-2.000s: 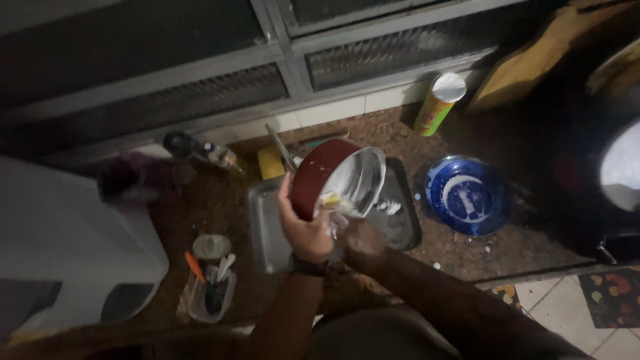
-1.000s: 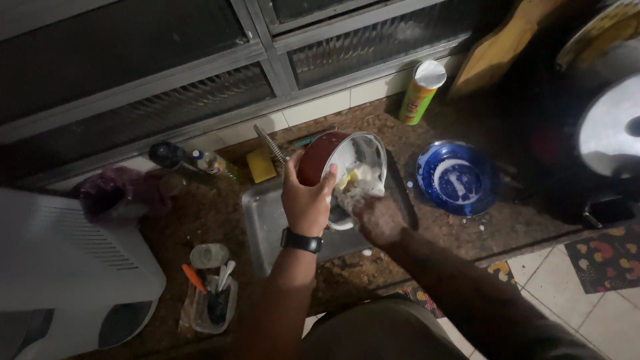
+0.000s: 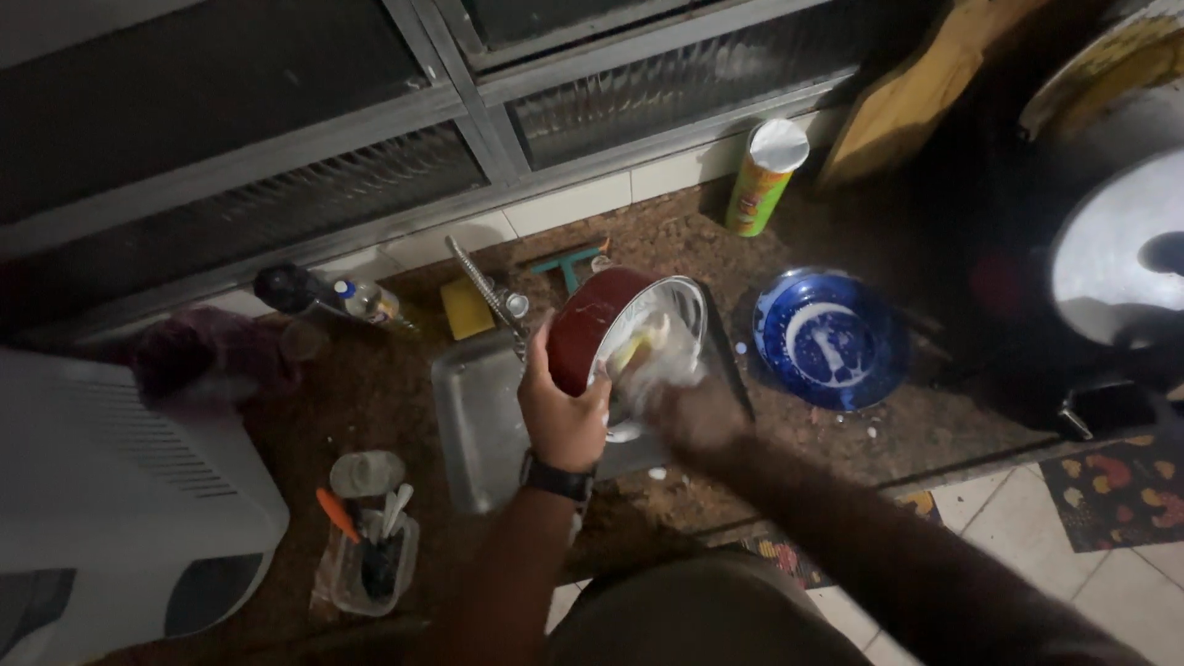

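My left hand (image 3: pixel 566 407), with a dark watch at the wrist, grips the wall of a red metal pot (image 3: pixel 592 326). The pot is tilted over the steel sink (image 3: pixel 481 416), its open side facing right. Blurred by motion, my right hand (image 3: pixel 689 398) is at the pot's mouth, with white suds and something yellow, probably a sponge, at its fingers; its exact grip is hidden. A coiled metal faucet hose (image 3: pixel 486 287) stands behind the pot. Right of the sink lies a blue glass plate (image 3: pixel 830 340) with suds on it.
A yellow sponge (image 3: pixel 467 309), a teal squeegee (image 3: pixel 569 264) and a bottle (image 3: pixel 370 303) are behind the sink. A green canister (image 3: pixel 763 180) stands near the window. At left are a plastic container of cutlery (image 3: pixel 375 564) and a white appliance (image 3: pixel 120 499); pans are at right.
My right hand has moved about at the pot's mouth, while my left hand keeps hold of the pot. The pot's mouth faces right in all frames.
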